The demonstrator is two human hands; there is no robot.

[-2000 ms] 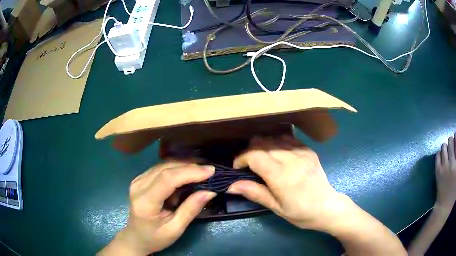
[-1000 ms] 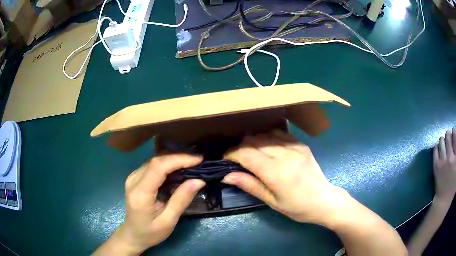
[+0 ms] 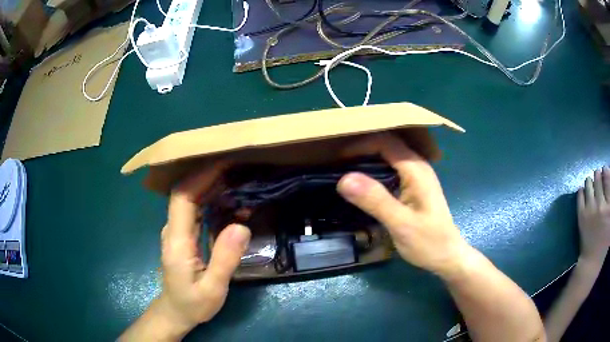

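The open brown mailer box (image 3: 294, 134) stands in front of me with its lid raised at the back. The coiled black cable (image 3: 294, 184) lies along the back inside it. The dark power adapter (image 3: 325, 252) lies at the front, with a metal prong showing behind it. A shiny clear plastic bag (image 3: 259, 252) is at the front left inside. My left hand (image 3: 200, 244) grips the left end of the box, fingers behind it. My right hand (image 3: 408, 204) is at the right end, thumb on the cable; its fingers are partly hidden under the lid.
A white power strip (image 3: 175, 50) and flat cardboard sheet (image 3: 63, 100) lie back left. A white scale (image 3: 12, 217) is far left. Loose cables (image 3: 401, 48) cross a dark board (image 3: 281, 40) behind. Another person's hand (image 3: 594, 214) rests at the right edge.
My hands have moved apart from the middle toward the box ends. The cable now lies spread along the back, and the adapter and plastic bag show more fully.
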